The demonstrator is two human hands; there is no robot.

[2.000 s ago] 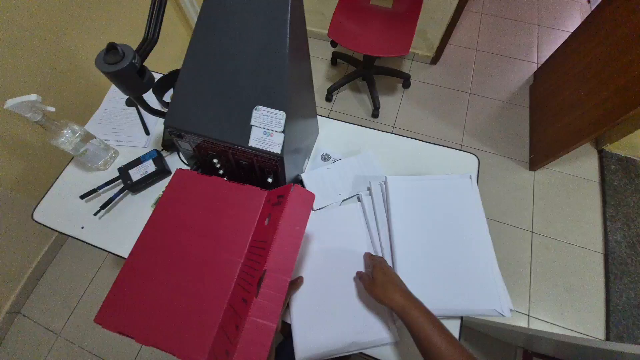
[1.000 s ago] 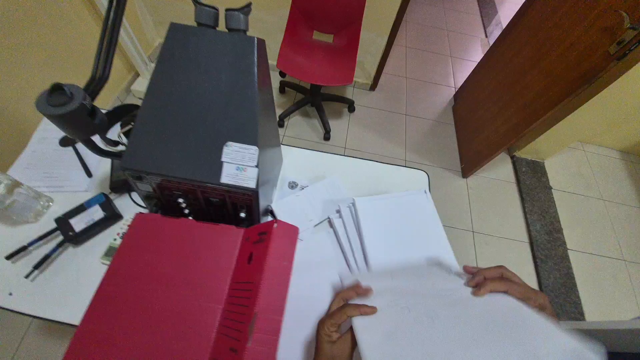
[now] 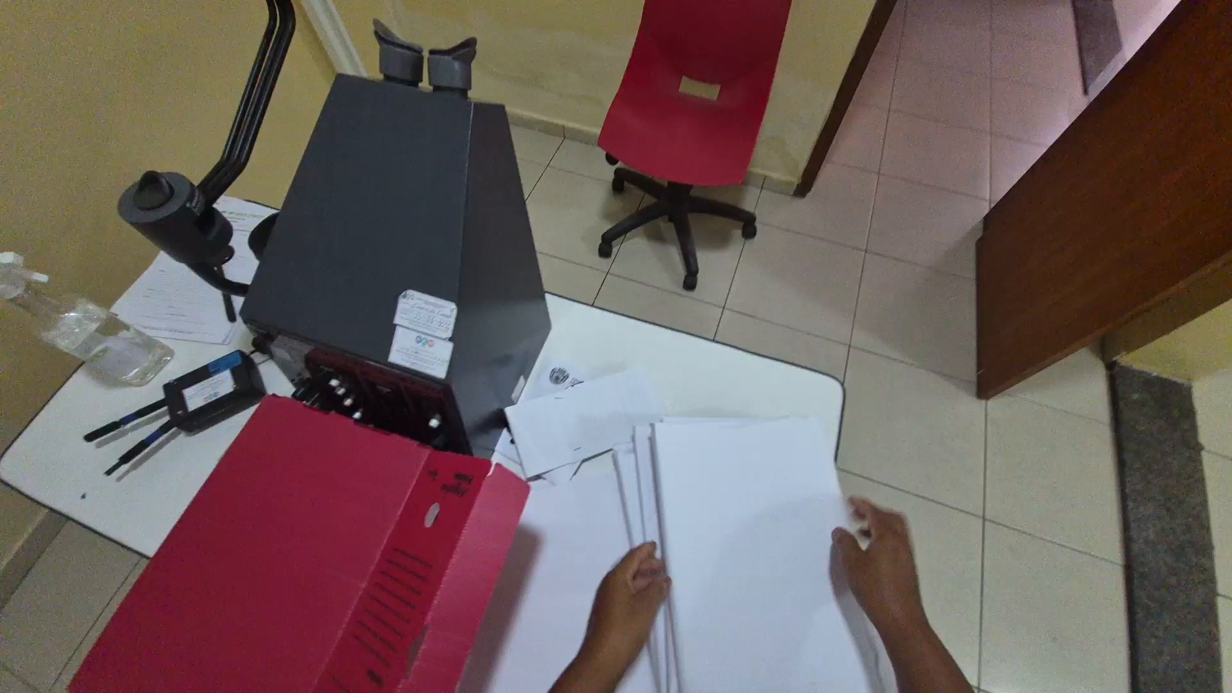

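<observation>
A stack of white papers (image 3: 751,539) lies on the white table, with several fanned edges along its left side. My left hand (image 3: 630,597) touches those left edges, its thumb and fingers bent. At the stack's right edge is my right hand (image 3: 878,553), slightly blurred, fingers curved against the paper; how firmly it grips does not show. More white sheets (image 3: 549,577) lie left of the stack, partly under the edge of a red archive box (image 3: 289,568). Smaller papers (image 3: 587,414) rest behind the stack.
A black device with eyepieces (image 3: 385,212) stands behind the red box. Left of it are a clear spray bottle (image 3: 106,337), a small black device with two antennas (image 3: 212,390) and a black jointed arm (image 3: 173,217). A red swivel chair (image 3: 698,106) and a wooden door (image 3: 1097,212) are beyond the table (image 3: 770,361).
The white paper my hands held tilted above the stack one second ago now lies flat on it. Both hands have come down to the stack's sides.
</observation>
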